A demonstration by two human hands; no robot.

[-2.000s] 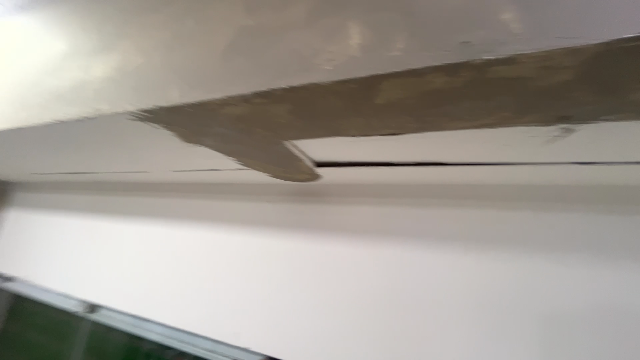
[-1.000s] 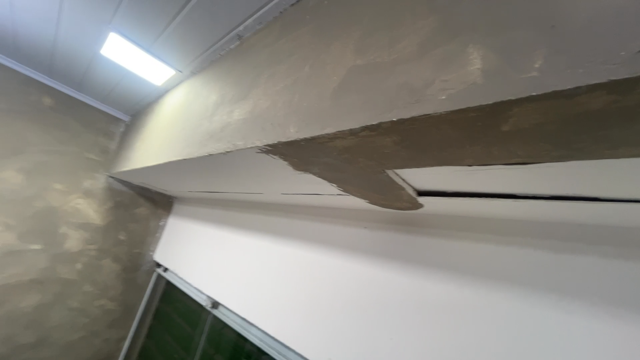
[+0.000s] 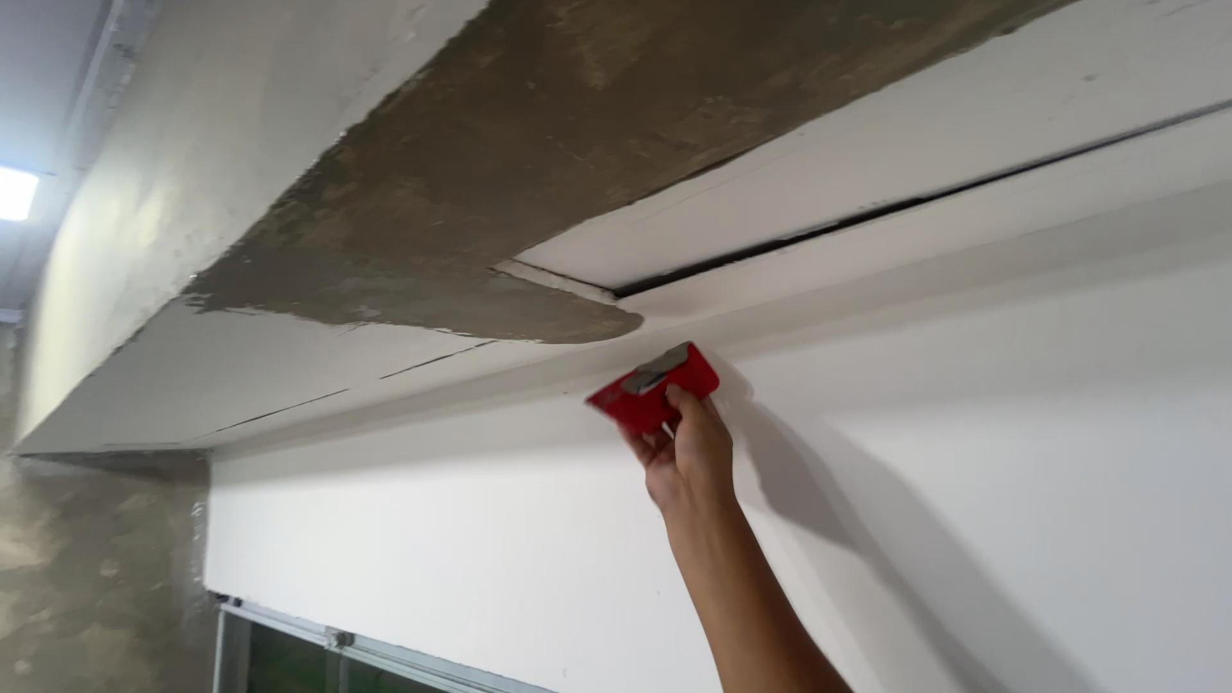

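Observation:
My right hand [image 3: 685,448] is raised in front of the white wall and holds a red plastic spreader [image 3: 654,393], thumb on the near face and fingers behind it. A lump of grey-brown filler [image 3: 658,368] lies on the spreader near its upper edge. The spreader is just below the rounded end of a brown-grey coated patch [image 3: 423,221] on the underside of the beam. Beside that end, a dark open gap [image 3: 828,227] runs off to the right between white panels. A thinner dark seam [image 3: 289,409] continues to the left. My left hand is not in view.
The beam's side face [image 3: 192,125] is coated grey. A lit ceiling lamp [image 3: 15,192] is at the far left. Below the white wall [image 3: 433,539] stands a metal-framed window [image 3: 337,639]. A mottled grey-brown wall [image 3: 87,568] is at the lower left.
My right hand with the red spreader has come into view; neither earlier frame shows it. The view has shifted and shows more of the beam's underside.

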